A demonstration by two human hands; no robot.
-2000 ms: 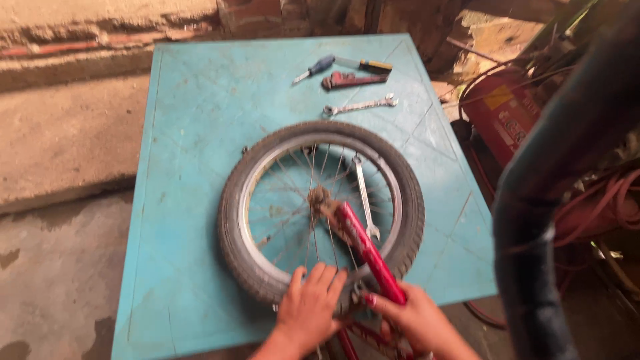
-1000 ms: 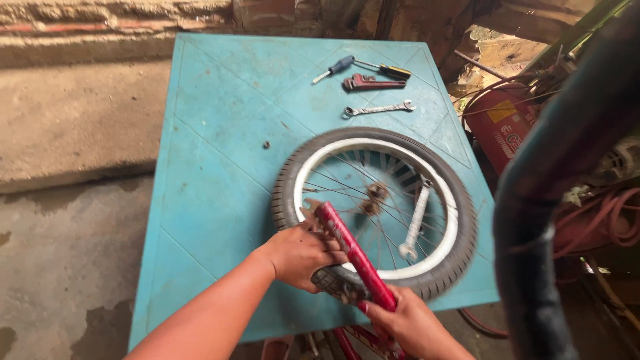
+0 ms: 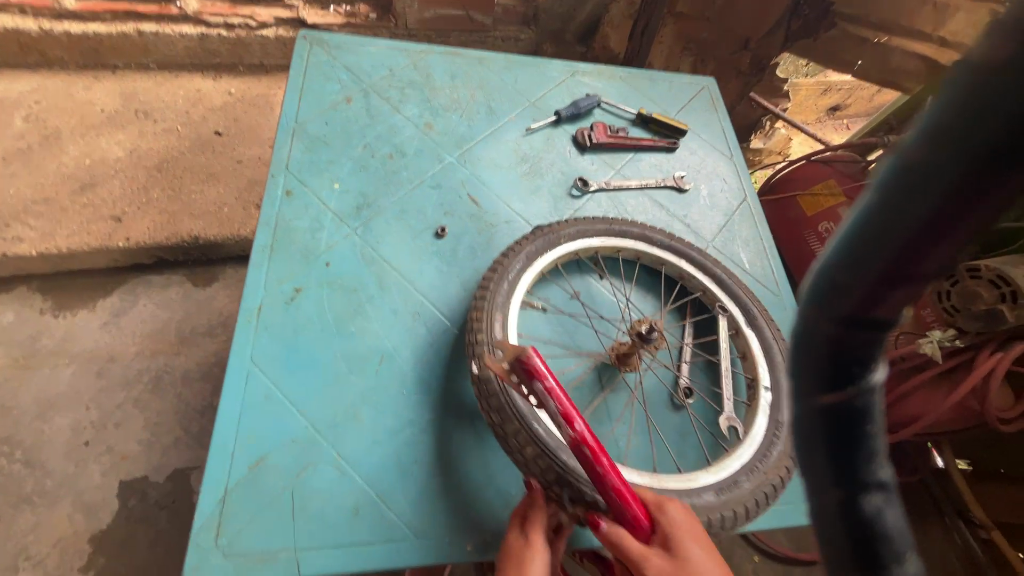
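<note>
A bicycle wheel [image 3: 632,488] with a black knobby tire and a pale rim lies tilted over the teal table, its rusty hub [image 3: 638,344] bare. The red tube of a bicycle fork [image 3: 580,432] slants across the wheel's near left side, with a rusty dropout at its upper end. My right hand [image 3: 668,540] grips the fork's lower part. At the tire's near edge is my left hand [image 3: 530,536], partly cut off by the frame; what its fingers hold is hidden. Two combination wrenches show at the wheel's right, one on the spokes [image 3: 726,368], another seen through them [image 3: 686,360].
On the table [image 3: 360,336] lie a blue-handled screwdriver [image 3: 578,106], a yellow-and-black screwdriver [image 3: 660,123], a red pipe wrench [image 3: 628,140], a combination wrench [image 3: 632,184] and a small nut [image 3: 441,232]. A dark curved tube [image 3: 840,320] blocks the right side. Beyond are a red tank [image 3: 808,208] and hoses [image 3: 952,384].
My left hand has moved from the fork's upper end down to the tire's near edge. The wheel's hub now lies to the right of the fork end; two seconds ago they met. My right hand still holds the fork.
</note>
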